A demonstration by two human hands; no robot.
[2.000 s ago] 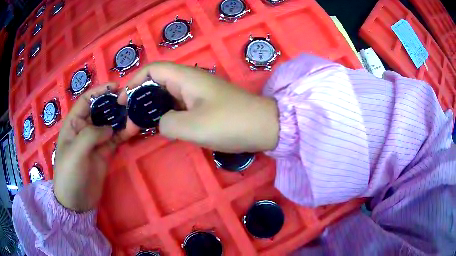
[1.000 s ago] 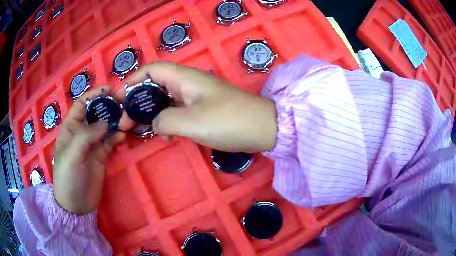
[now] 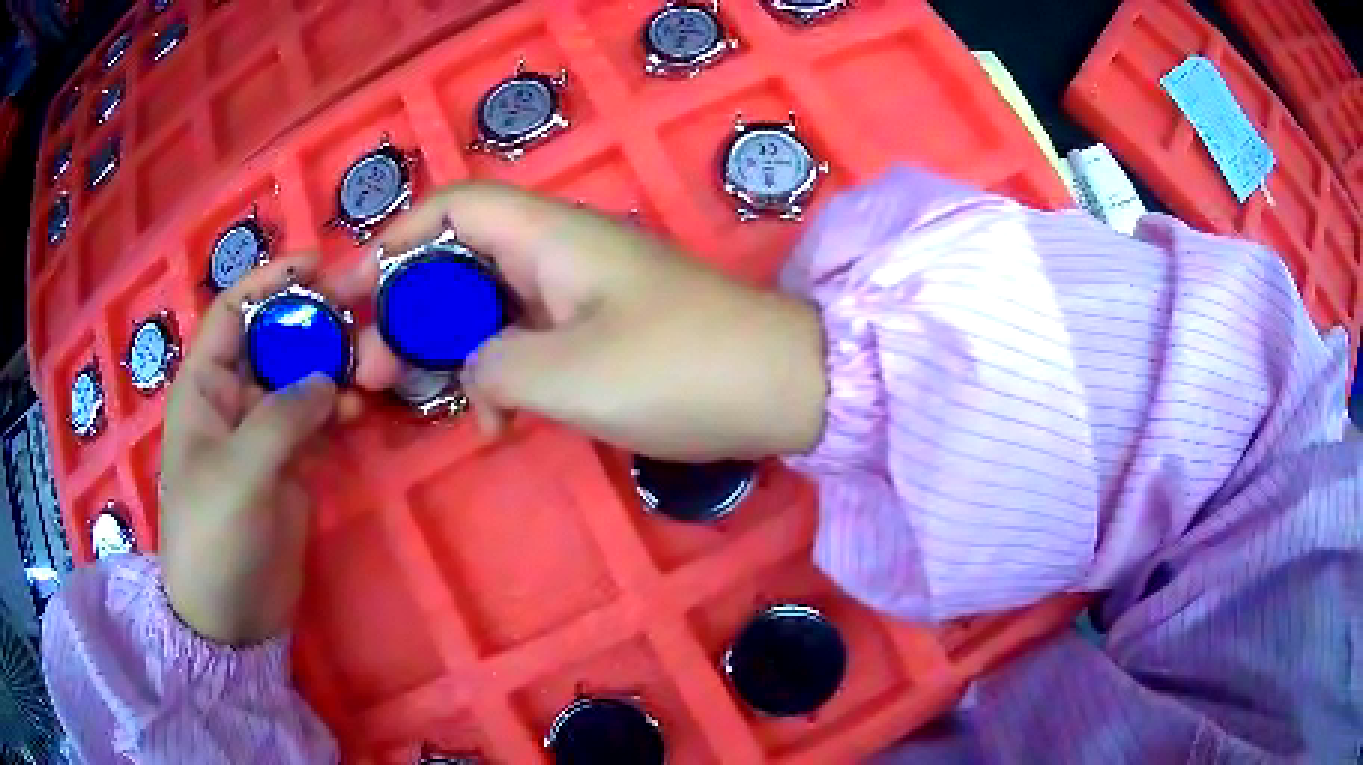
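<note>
My left hand [image 3: 239, 434] holds a round watch body [image 3: 299, 341] by its case, thumb at the lower edge of its screen. My right hand [image 3: 613, 321] holds another watch body [image 3: 441, 307], thumb at its lower right edge. Both screens are lit plain blue and face up towards me; the left one shows a white glare. The two watches are side by side above the red foam tray [image 3: 516, 523]. Part of a further watch [image 3: 431, 393] shows beneath the right hand's watch. Some fingers are hidden behind the watches.
Several watches lie case back up in the tray's upper pockets, such as one [image 3: 771, 168] near my right sleeve. Black-faced watches [image 3: 786, 659] lie nearer to me. Another red tray [image 3: 1136, 90] with a pale blue label [image 3: 1218, 129] is at the upper right.
Both screens have gone from black with lines of white text to plain blue. The left watch has shifted slightly left and down. My right hand has hardly moved.
</note>
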